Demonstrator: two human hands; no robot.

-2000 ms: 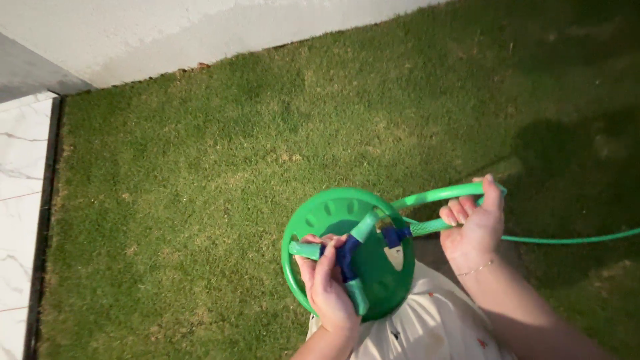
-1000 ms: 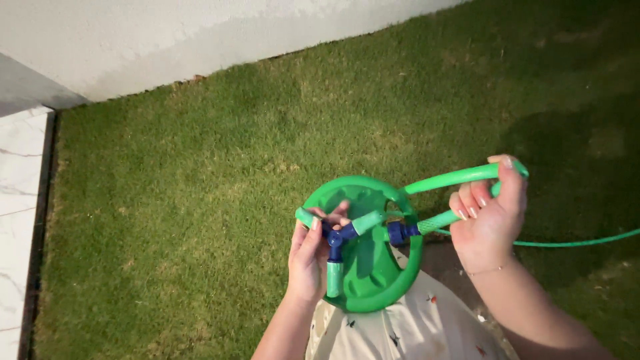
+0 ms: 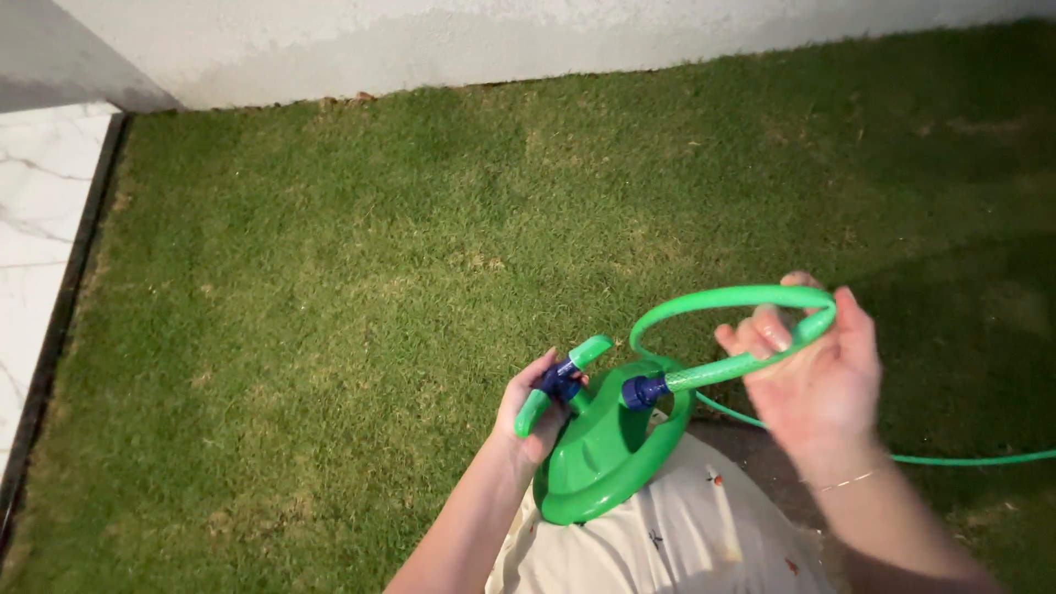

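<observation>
A lawn sprinkler with a round green plastic base (image 3: 606,462) is tilted against the patterned cream clothing on my lap. My left hand (image 3: 536,404) grips its dark blue hub and green spray arms (image 3: 561,381). A dark blue hose connector (image 3: 643,392) sits at the sprinkler's side, with the green garden hose (image 3: 718,371) running out of it. The hose bends in a tight loop through my right hand (image 3: 813,371), whose fingers curl around it. Whether the connector is fully fastened cannot be told.
Grass (image 3: 371,289) spreads around me. A pale wall (image 3: 412,41) runs along the far side. White marble-look tiles (image 3: 41,206) with a dark edging strip (image 3: 62,330) lie at the left. More thin green hose (image 3: 973,459) trails over the grass to the right.
The sprinkler has tipped from facing up to a steep tilt, and its spray arms have turned with my left hand. The hose in my right hand now forms a rounder loop.
</observation>
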